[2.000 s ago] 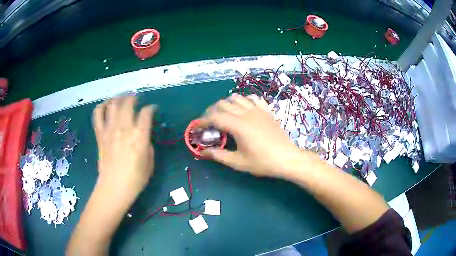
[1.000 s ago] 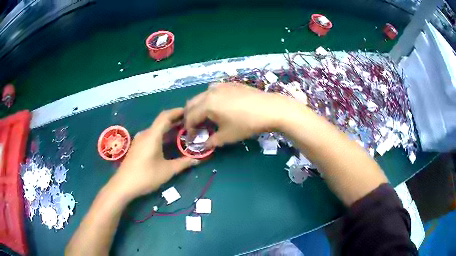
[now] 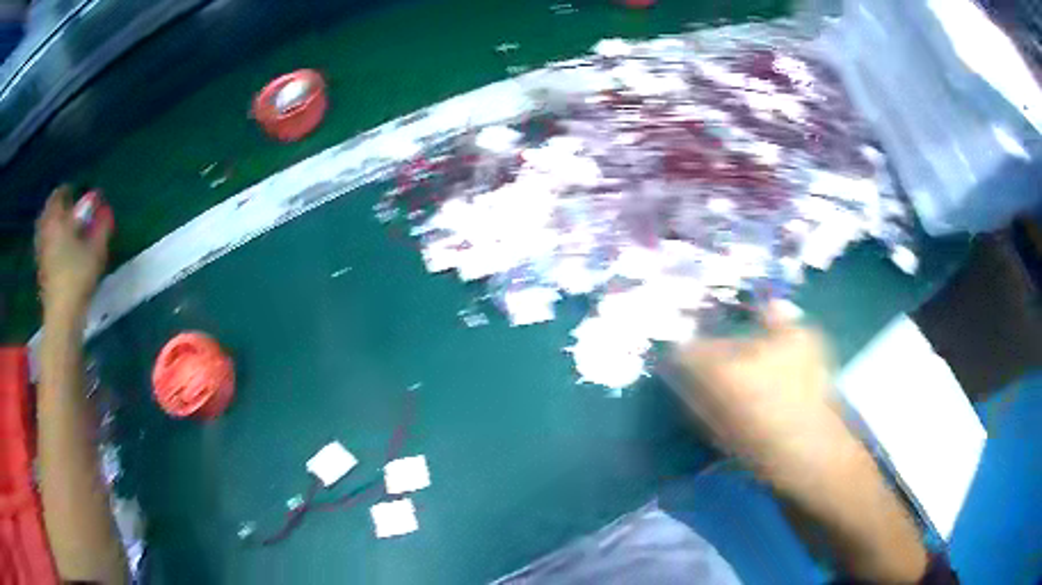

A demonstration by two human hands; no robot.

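Observation:
My left hand (image 3: 74, 246) is at the far left over the belt, its fingers around a small red housing (image 3: 94, 217) with something white in it. Another round red housing (image 3: 194, 375) sits on the green bench, open side up. My right hand (image 3: 760, 383) is blurred at the near edge of the wired pile; whether its fingers hold anything is hidden by blur. The pile of white pads, discs and dark red wires (image 3: 686, 171) covers the right part of the bench. Three white square pads (image 3: 395, 518) on thin wires lie in front.
A red housing with a white piece inside (image 3: 291, 105) stands on the green belt beyond the worn white rail (image 3: 286, 189). A red tray (image 3: 17, 469) is at the left edge, partly behind my left forearm. A shiny pale bag or box (image 3: 931, 126) stands at the right.
My left hand has moved from mid-bench over the rail to the belt, and the middle housing has left the bench. My right hand has moved right and nearer. The view has turned.

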